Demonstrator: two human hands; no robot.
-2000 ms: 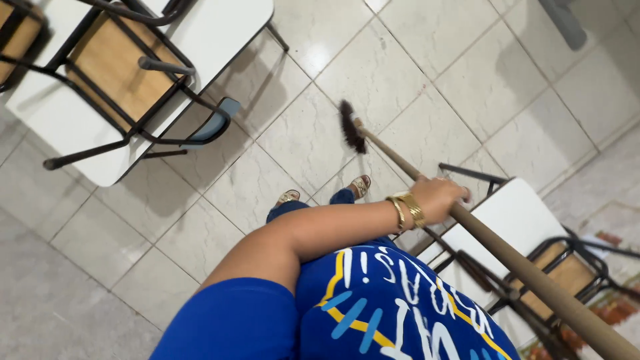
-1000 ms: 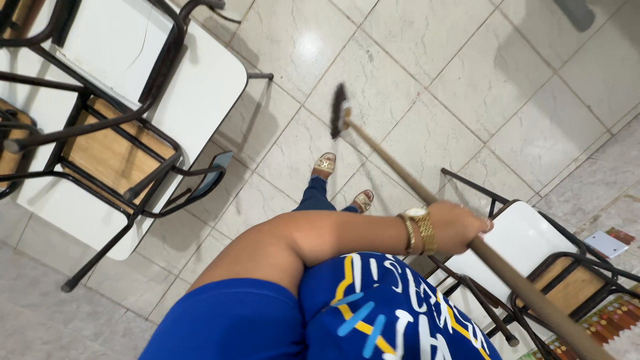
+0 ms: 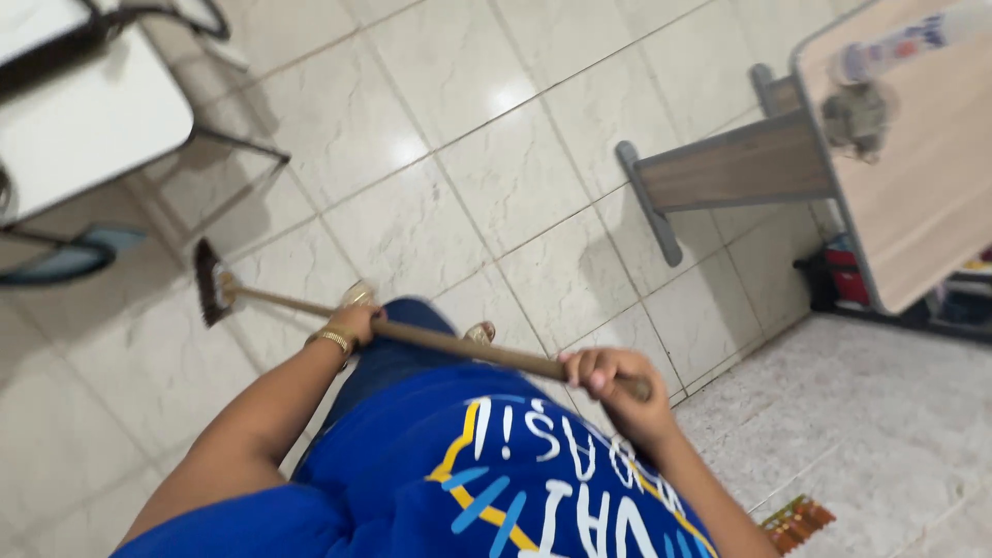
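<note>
A push broom with a brown wooden handle (image 3: 473,348) slants across the front of my body, its dark bristle head (image 3: 208,282) down on the tiled floor at the left. My left hand (image 3: 356,324), with gold bracelets at its wrist, is closed around the middle of the handle. Close to the handle's upper end, my right hand (image 3: 616,380) grips it with curled fingers. The handle passes over my jeans (image 3: 391,349), just in front of my blue printed shirt (image 3: 480,473).
At the upper left stands a white table (image 3: 155,116) with dark-framed chairs on it. A wood-topped table (image 3: 914,201) with grey legs, holding a bottle (image 3: 891,54) and a grey crumpled thing (image 3: 855,118), stands at the right. Behind it is a black rack (image 3: 930,319) by the wall.
The view has swung, bringing the wood-topped table into sight. My right hand now shows on the upper handle. The broom head has moved from ahead of my feet to beside them, at the left.
</note>
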